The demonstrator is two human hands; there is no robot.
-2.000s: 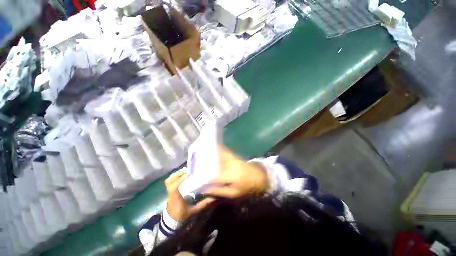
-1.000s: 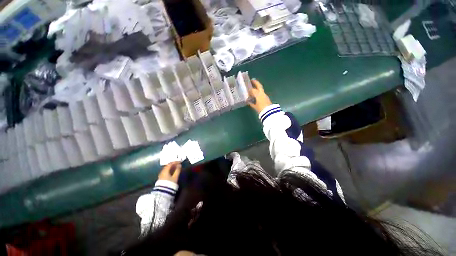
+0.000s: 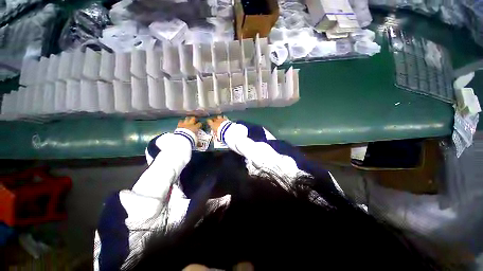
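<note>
A long double block of open white boxes (image 3: pixel 157 95) with raised lids stands along the green bench. Dark print shows inside several boxes towards its right end. My left hand (image 3: pixel 189 125) and my right hand (image 3: pixel 216 124) are close together at the front side of the block, fingers apart at the boxes' lower edge. Neither hand visibly holds anything. Small white printed cards (image 3: pixel 204 139) lie on the bench edge between and below my hands, partly covered by my sleeves.
Behind the block are a brown cardboard box (image 3: pixel 255 21), clear plastic-wrapped goods (image 3: pixel 302 43) and a white carton (image 3: pixel 331 16). A grey gridded panel (image 3: pixel 423 69) lies at the right of the green bench (image 3: pixel 360 106). A large brown carton (image 3: pixel 423 174) is underneath; a red stool (image 3: pixel 37 196) is lower left.
My right hand has moved left from the block's right end to beside my left hand. My left hand has moved from the cards to the block's front. The view has turned and levelled.
</note>
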